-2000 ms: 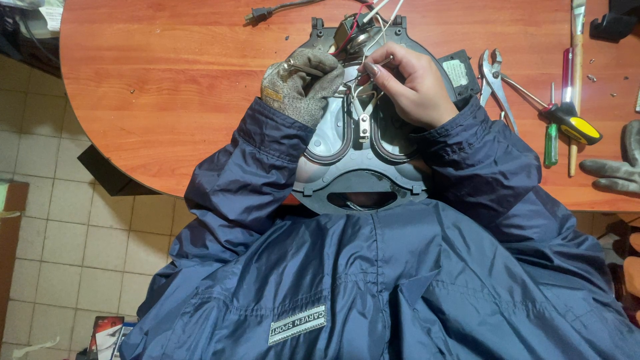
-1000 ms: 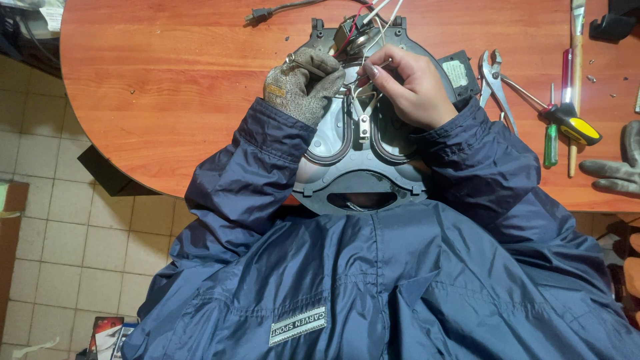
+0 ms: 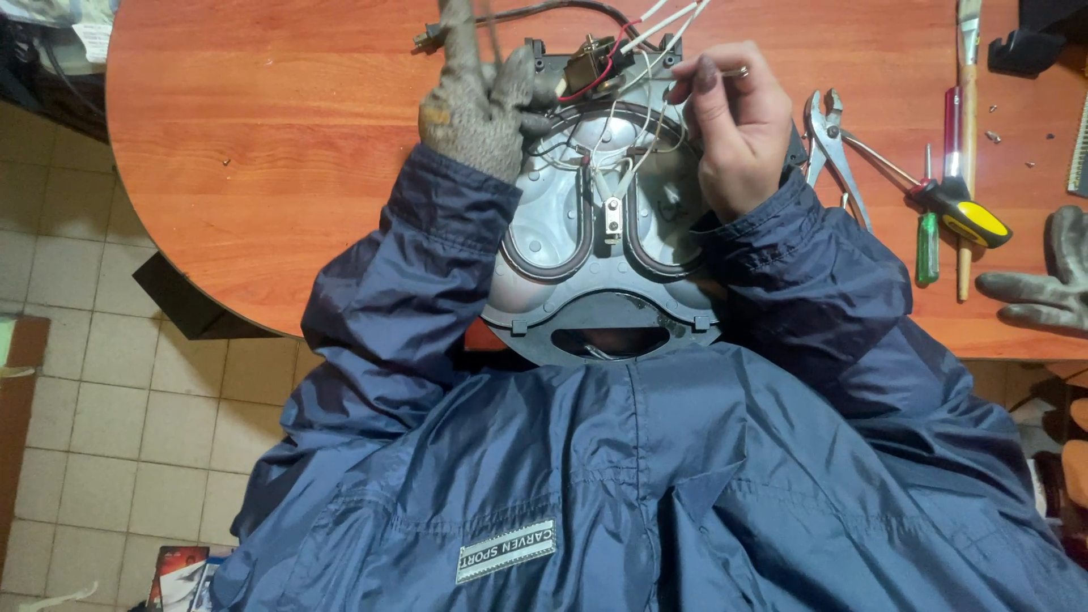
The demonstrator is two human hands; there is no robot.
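An appliance housing (image 3: 552, 293) with its inside exposed lies in front of me, a curved heating element (image 3: 586, 246) on its metal plate. A small metal bracket (image 3: 612, 219) is fixed at the plate's middle, with thin white wires above it. My left hand (image 3: 480, 115), in a grey knit glove, is over the housing's upper left edge, index finger extended upward; I see nothing gripped in it. My bare right hand (image 3: 735, 127) pinches a small metal tool (image 3: 733, 73) above the upper right part. Beside the gloved hand sits a boxy electrical part (image 3: 591, 64) with red and white wires.
Slip-joint pliers (image 3: 833, 153), a yellow-black screwdriver (image 3: 969, 217), a green-handled screwdriver (image 3: 927, 246) and a wooden-handled brush (image 3: 964, 263) lie right of the housing. A grey glove (image 3: 1054, 280) rests at the far right, below small screws (image 3: 993, 136). A power plug (image 3: 427, 36) is at the top.
My left hand has gone from curled fingers to an extended index finger. My right hand has moved slightly right, away from the wires near the middle.
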